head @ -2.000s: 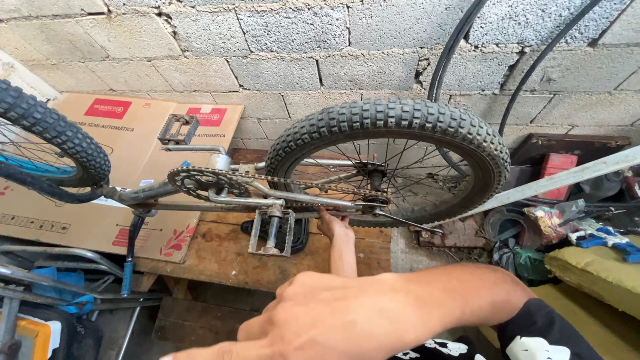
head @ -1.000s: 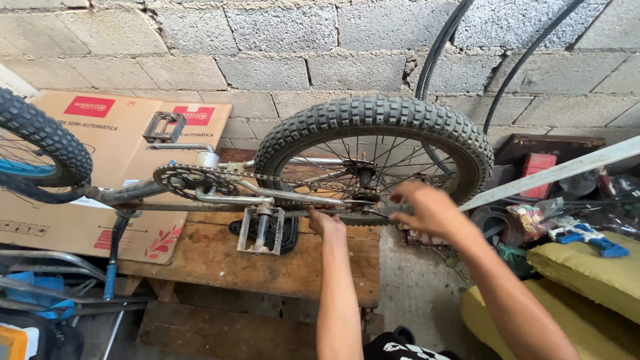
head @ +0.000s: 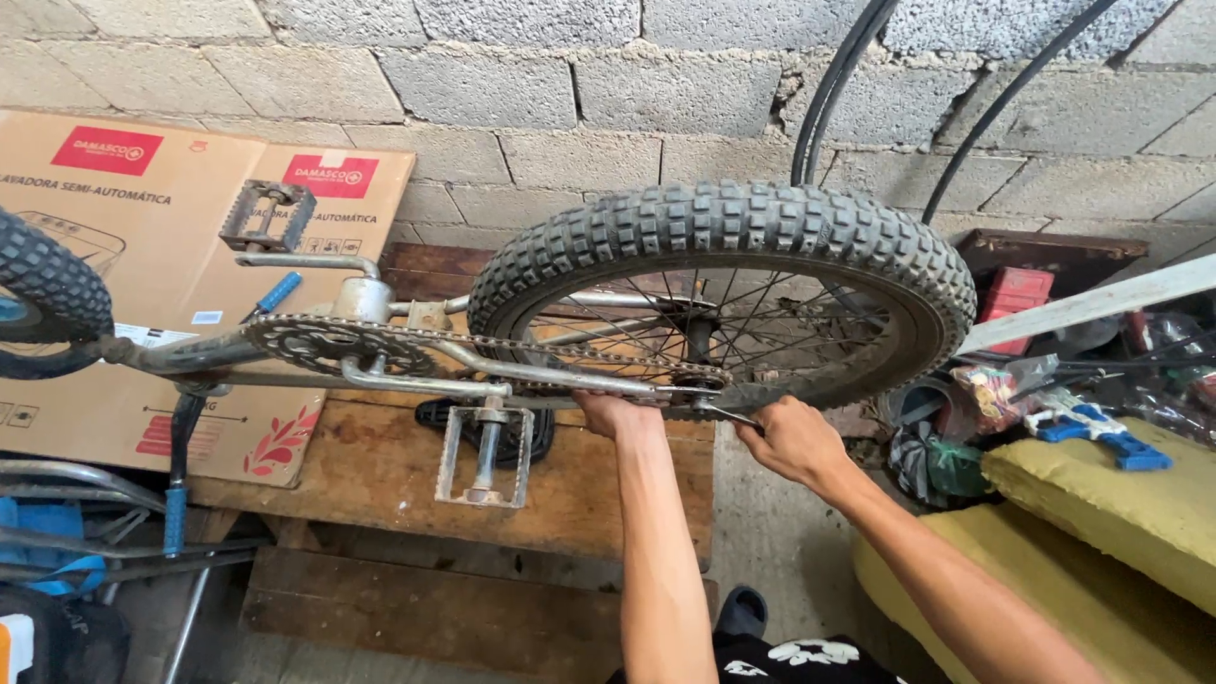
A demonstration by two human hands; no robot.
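An upturned bicycle lies across a wooden bench (head: 380,456); its rear wheel, with a knobby tire (head: 722,214), is at centre right. My left hand (head: 617,413) grips the frame near the chainstay (head: 560,378), its fingers partly hidden behind the tubes. My right hand (head: 793,439) is closed on the handle of a metal wrench (head: 727,412), whose head meets the rear axle end (head: 701,399). The chain (head: 570,353) runs from the chainring (head: 337,347) to the rear hub. A metal pedal (head: 486,456) sticks out left of my left hand.
Behind stands a concrete block wall (head: 570,85) with flattened cardboard (head: 114,399) leaning at left. Black hoses (head: 826,104) hang at upper right. Yellow foam cushions (head: 1092,532), a blue-and-white plastic object (head: 1097,432) and a red box (head: 1016,299) are at right. Metal tubes (head: 85,484) lie lower left.
My right hand was across the front of the view, then near the axle with its fingers apart; now it holds the wrench at the axle. My left hand stays under the frame.
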